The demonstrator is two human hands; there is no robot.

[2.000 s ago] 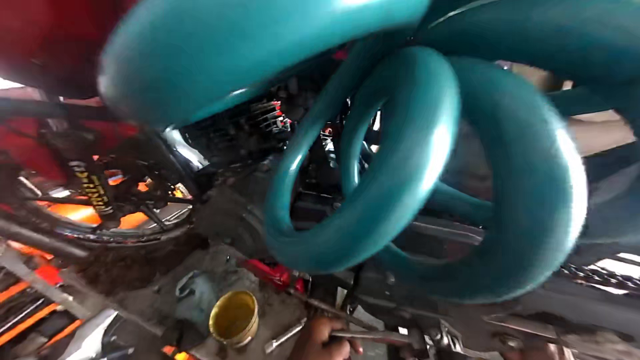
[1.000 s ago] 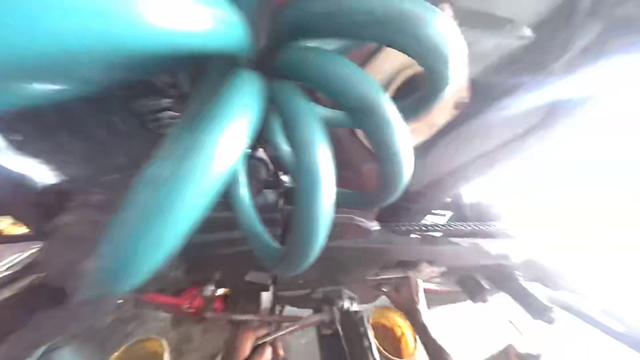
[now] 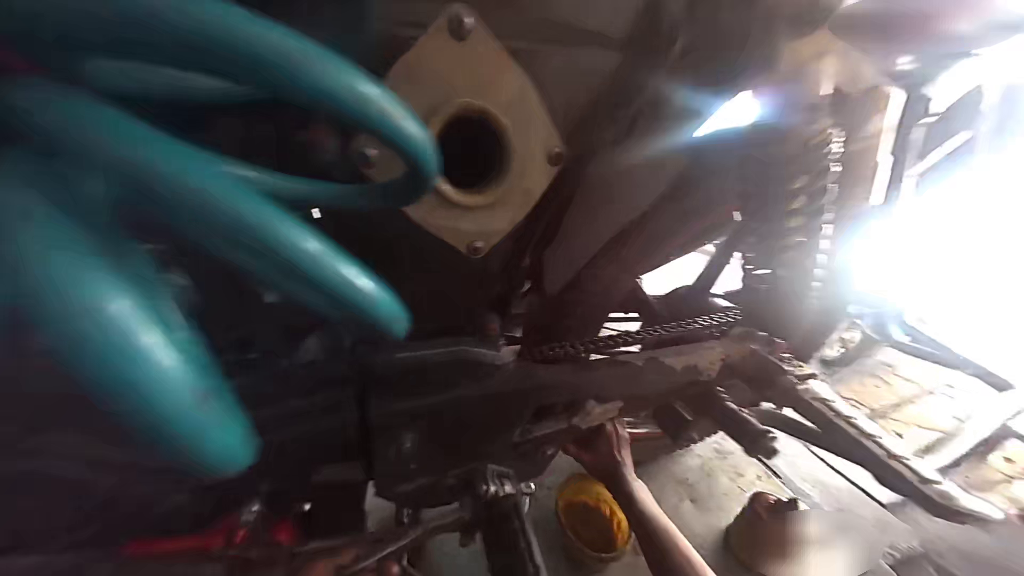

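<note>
At the bottom edge, my left hand [image 3: 344, 562] is dark and partly cut off, with its fingers closed on a slim metal tool [image 3: 412, 538] that reaches toward a footrest-like part [image 3: 512, 524] of the motorcycle. My right hand [image 3: 604, 454] reaches up from below to the underside of the dark motorcycle frame [image 3: 472, 400]. Its fingers are bent at a pale, worn bracket [image 3: 596, 414], and a red bar shows just beyond them. Whether this hand grips anything is hidden. Below it stands a yellow tub [image 3: 594, 518] with orange-brown contents.
Thick teal tubing [image 3: 264, 232] hangs close before the view at left. A cream plate [image 3: 512, 104] with a round hole sits above the frame. A drive chain [image 3: 656, 332] runs to the right. A red part [image 3: 208, 540] lies low left. Glare blurs the right side.
The view has swung far to the right, bringing the cream plate and chain close. Against the frame, my right hand now shows more clearly. My left hand keeps the metal tool.
</note>
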